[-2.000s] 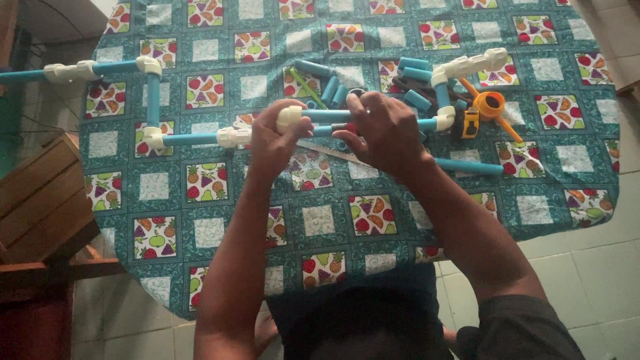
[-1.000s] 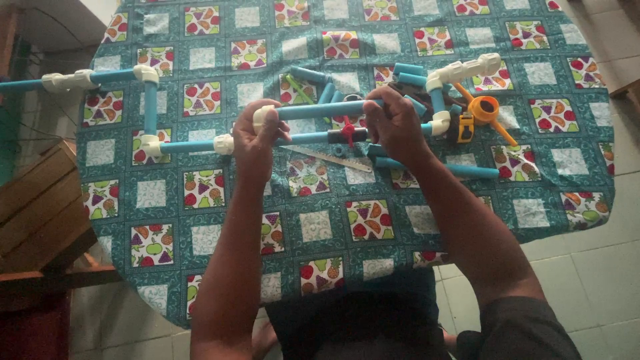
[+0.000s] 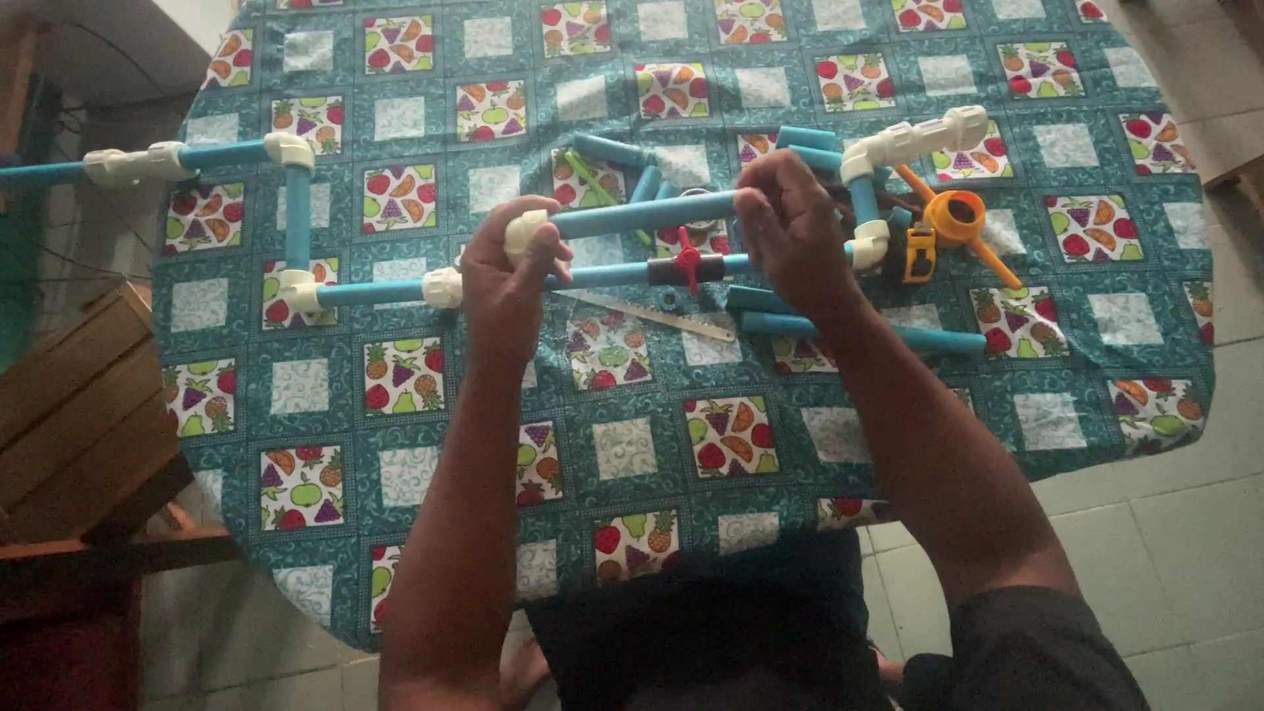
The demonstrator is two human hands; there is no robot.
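Observation:
My left hand [image 3: 509, 276] is closed around a cream plastic elbow fitting [image 3: 526, 235] at the left end of a short blue pipe [image 3: 647, 214]. At the pipe's right end, my right hand [image 3: 795, 227] grips it with the fingertips. Just below this pipe runs a longer blue pipe assembly [image 3: 380, 291] with cream elbows and couplings, carrying a black valve with a red handle [image 3: 686, 261]. Its right part turns up to a cream union fitting [image 3: 923, 138]. Whether my left fingers also touch the lower assembly, I cannot tell.
A hacksaw blade [image 3: 657, 318] lies below the assembly, beside loose blue pipes [image 3: 879, 333]. Several short blue pipe pieces [image 3: 612, 150] and a green pen-like item [image 3: 592, 181] lie behind my hands. An orange tool [image 3: 958, 217] and a yellow tape measure [image 3: 919, 252] are at the right.
Both hands have raised the short pipe away from the lower assembly, so the red valve handle shows. My right hand has moved to the pipe's right end.

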